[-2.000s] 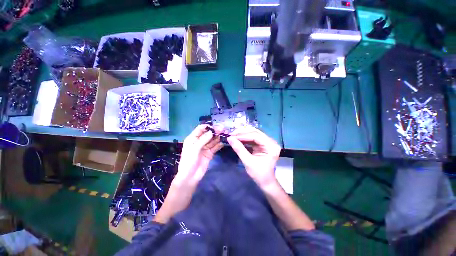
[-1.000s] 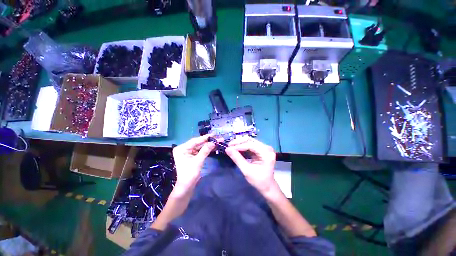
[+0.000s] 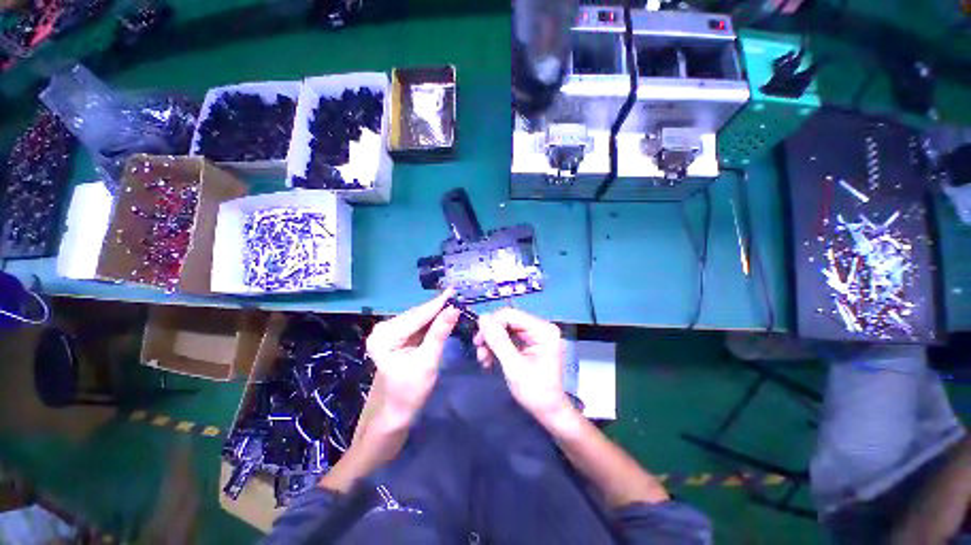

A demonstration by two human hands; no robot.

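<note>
A black plastic housing assembly (image 3: 490,264) lies on the green bench in front of me, its stubby arm pointing away and pale parts showing inside. My left hand (image 3: 410,346) is just below its near edge and pinches a small dark part (image 3: 464,311) between thumb and fingertips. My right hand (image 3: 522,351) is beside it at the bench edge, its fingers curled at the other end of the small part. Whether the right fingers grip it is too small to tell. The powered screwdriver (image 3: 541,53) hangs in front of the left feeder, blurred.
Two screw feeders (image 3: 669,117) stand at the back. Part boxes stand left, including one of white strips (image 3: 343,256) and a brown carton (image 3: 119,229). Cables cross the bench at right. A black tray (image 3: 804,192) of strips lies far right, near a person's leg. An open carton of housings is below.
Both hands have drawn back slightly from the housing toward my body, and the small dark part shows between them. The hanging screwdriver has swung from above the narrow box to the left feeder.
</note>
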